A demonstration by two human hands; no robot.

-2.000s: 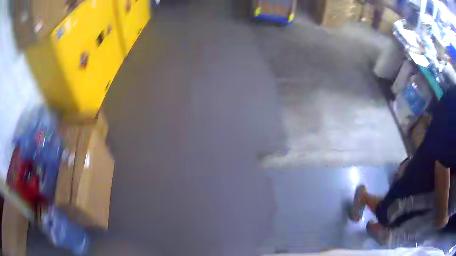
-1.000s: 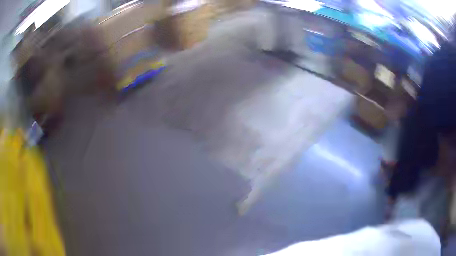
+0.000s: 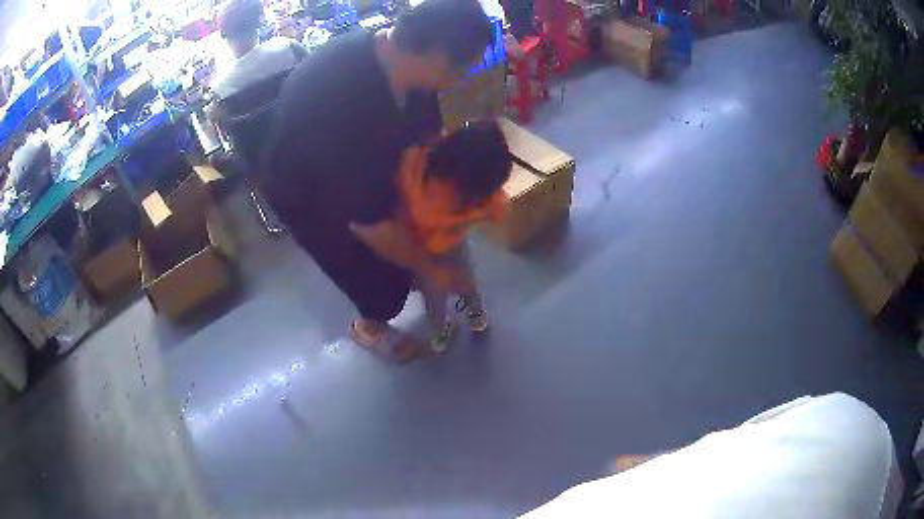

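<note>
Neither of my hands can be made out. A white-clothed part of my body (image 3: 740, 466) fills the bottom right; a small skin-coloured patch shows at its left edge, too little to tell what it is. I hold nothing that shows. Ahead, a brown carton (image 3: 537, 213) stands on the floor behind two people, its top flaps roughly level. An open brown carton (image 3: 187, 274) with raised flaps stands at the left by the bench.
A person in dark clothes (image 3: 329, 152) bends over a child in orange (image 3: 446, 218) in mid-floor. Another person sits at the green-topped bench (image 3: 76, 188). Red stools (image 3: 525, 76) stand at the back. Stacked cartons (image 3: 876, 238) and a plant (image 3: 861, 66) stand at the right.
My view has swung right, away from the yellow cabinet and trolley. The two people, the carton behind them and the plant now show. The white-clothed part stays at the bottom.
</note>
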